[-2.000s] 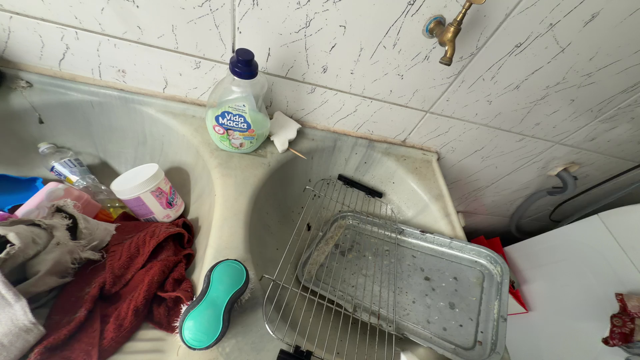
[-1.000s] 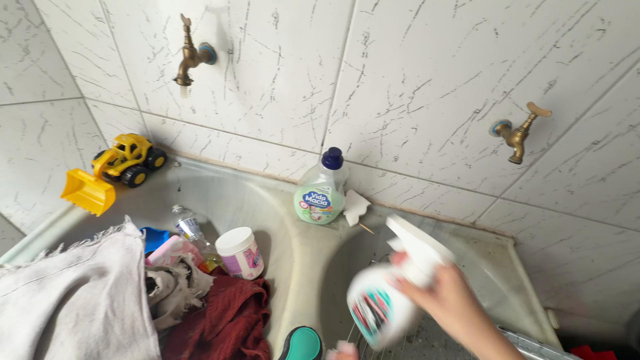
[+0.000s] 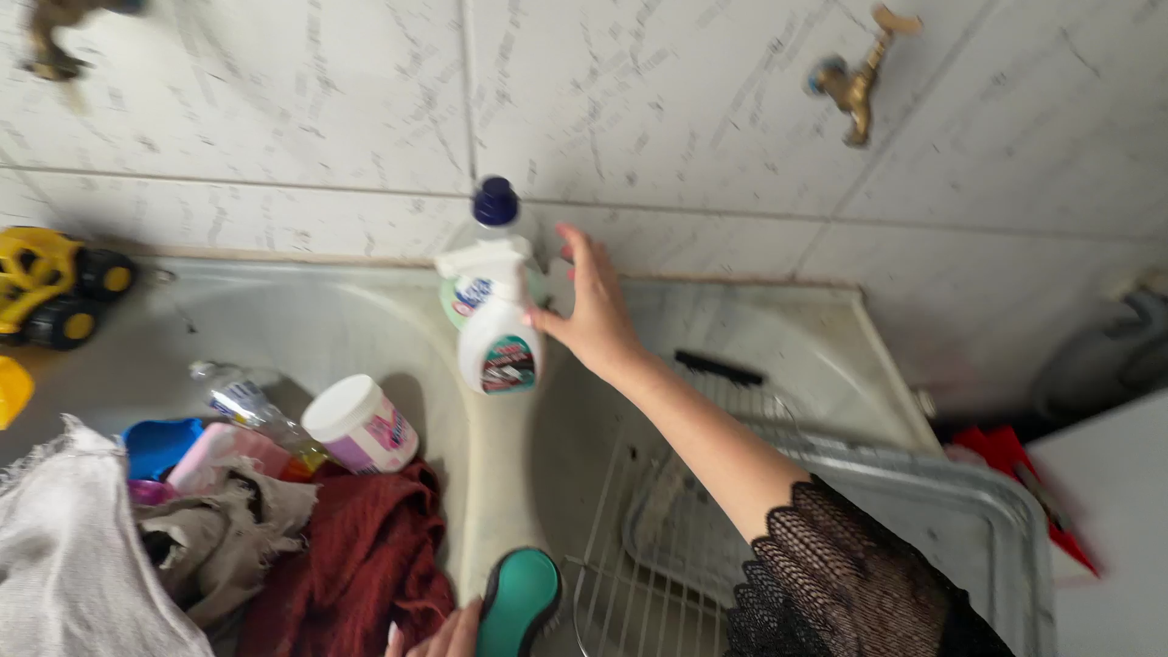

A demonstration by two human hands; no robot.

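A white spray bottle (image 3: 502, 342) stands on the divider between two sink basins, in front of a detergent bottle with a dark blue cap (image 3: 495, 203). My right hand (image 3: 598, 315) is just right of the spray bottle, fingers apart, the thumb beside its neck; nothing is in its grasp. At the bottom edge, my left hand (image 3: 447, 634) is partly cut off, its fingers beside a teal scrubbing brush (image 3: 520, 598); whether it grips the brush is unclear. A wire rack (image 3: 657, 584) and a metal baking tray (image 3: 1004, 511) lie in the right basin.
The left basin holds a dark red cloth (image 3: 351, 557), greyish rags (image 3: 73, 557), a white-lidded tub (image 3: 360, 424) and a clear plastic bottle (image 3: 251, 401). A yellow toy loader (image 3: 46, 283) sits at the far left. A brass tap (image 3: 853, 87) projects from the tiled wall.
The spray bottle, in my right hand a second ago, now stands on the divider, and that hand's fingers have opened beside it. My left hand shows more by the brush.
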